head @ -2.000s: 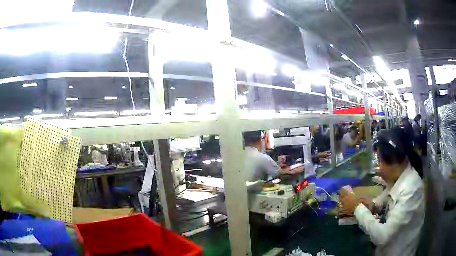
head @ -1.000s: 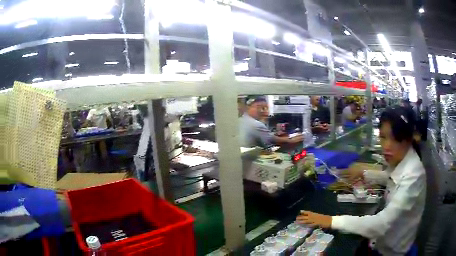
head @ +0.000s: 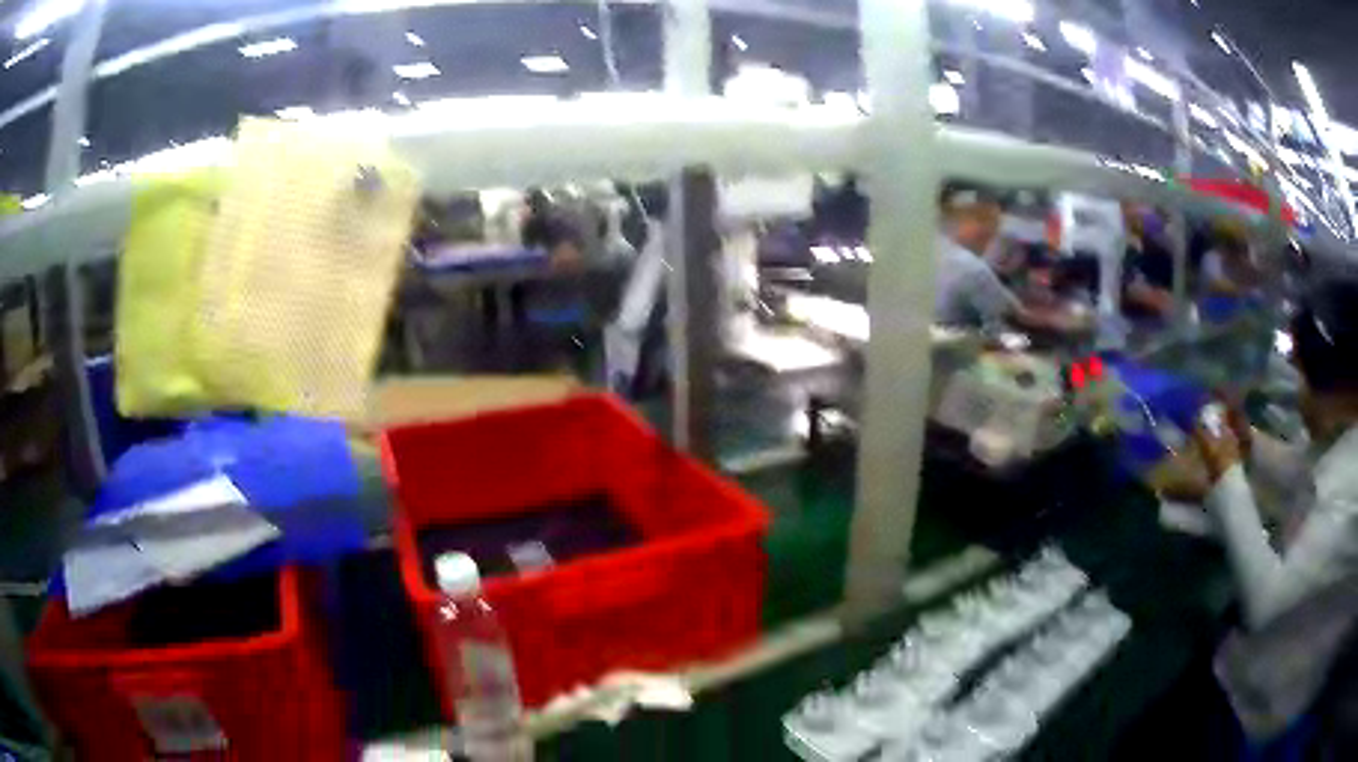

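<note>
Neither of my hands shows in the picture. Nearest in front of me, white plug-in socket units [head: 953,677] lie in two long rows on the dark-green bench [head: 789,573] at the lower right. The picture is blurred, so their details are unclear. A clear water bottle [head: 484,677] with a white cap stands upright at the lower centre-left, in front of an open red crate [head: 626,625] with dark contents. A crumpled white glove [head: 633,694] lies at the bench edge right of the bottle.
A second red crate [head: 224,677] with a white label stands at left, with a blue sheet [head: 298,476] and papers [head: 164,539] on it. A perforated cream sheet [head: 305,283] hangs above. A metal post [head: 891,343] rises mid-bench. A person [head: 1311,521] sits at right by a beige tester [head: 1001,405].
The view has swung left and down, so the crates, bottle and rows of units show more fully. The neighbouring person's hand has left the units and is now raised with the other.
</note>
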